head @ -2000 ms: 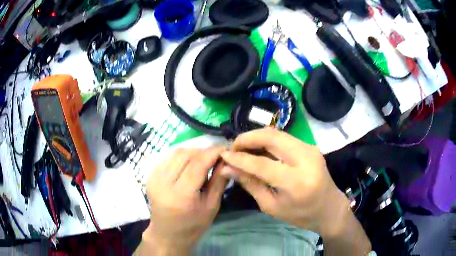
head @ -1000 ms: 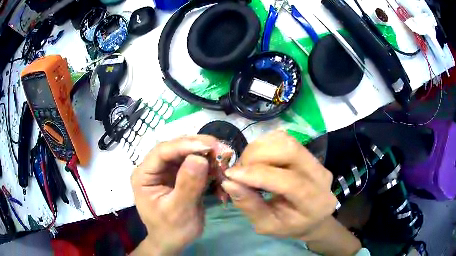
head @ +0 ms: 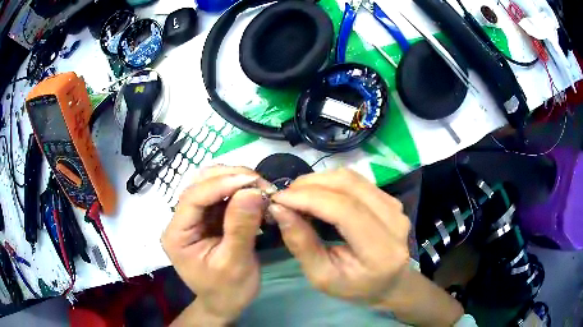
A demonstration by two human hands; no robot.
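Note:
My left hand [head: 220, 233] and my right hand [head: 348, 233] meet at the fingertips in front of my lap. Both pinch a tiny component [head: 268, 191], too small and blurred to identify. A round black disc [head: 283, 167], perhaps the speaker driver plate, shows partly behind my fingers; the rest is hidden. The open ear cup [head: 342, 107] lies beyond it, with a blue curved board, a silver-white battery [head: 339, 112] and fine wires. The black headband [head: 214, 76] joins it, and the padded ear cup [head: 286, 43] lies behind.
An orange multimeter [head: 70, 140] with leads stands left. Blue-handled side cutters [head: 345, 32], a loose ear pad [head: 431, 80], tweezers [head: 438, 48] and a thick black-handled tool [head: 489, 70] lie behind and right. A purple stool [head: 555, 198] is at the far right. Black cabling hangs below the bench's right edge.
The view has tilted down since the first frame, showing the black disc behind my hands. My fingertips parted somewhat a second ago, showing a reddish item, and now are together again.

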